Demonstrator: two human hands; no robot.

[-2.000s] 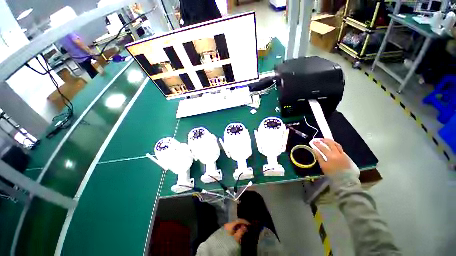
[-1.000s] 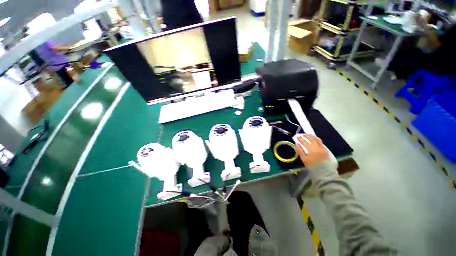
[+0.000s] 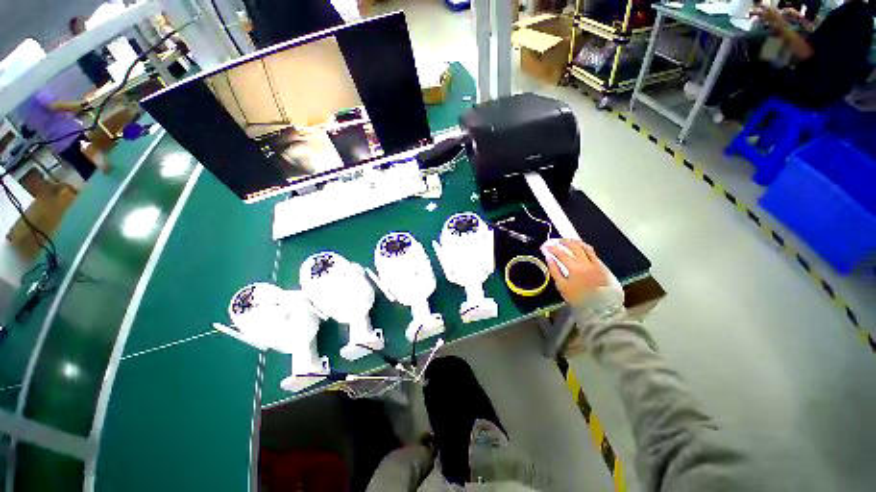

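My right hand (image 3: pixel 582 274) rests over the white mouse (image 3: pixel 554 252) on the black mat (image 3: pixel 605 233). My left sleeve (image 3: pixel 401 469) shows at the bottom edge; I cannot make out the left hand. Four white security cameras (image 3: pixel 274 320) (image 3: pixel 338 290) (image 3: pixel 406 273) (image 3: pixel 467 254) stand in a row, their dark round LED faces tilted up. Their thin leads (image 3: pixel 408 370) gather at the bench edge. The monitor (image 3: pixel 298 110) shows one large live picture between black side bands.
A white keyboard (image 3: pixel 346 199) lies below the monitor. A black label printer (image 3: pixel 523 144) has a white strip (image 3: pixel 550 207) hanging towards the mouse. A yellow tape roll (image 3: pixel 527 276) lies left of my hand. The conveyor (image 3: pixel 125 259) runs at left. People, blue stools (image 3: pixel 776 135) and a blue crate (image 3: pixel 828 207) are farther off.
The monitor has gone from four pictures to one large picture, whose content has since shifted. The view has swung, so the bench sits farther left. My right hand stays on the mouse.
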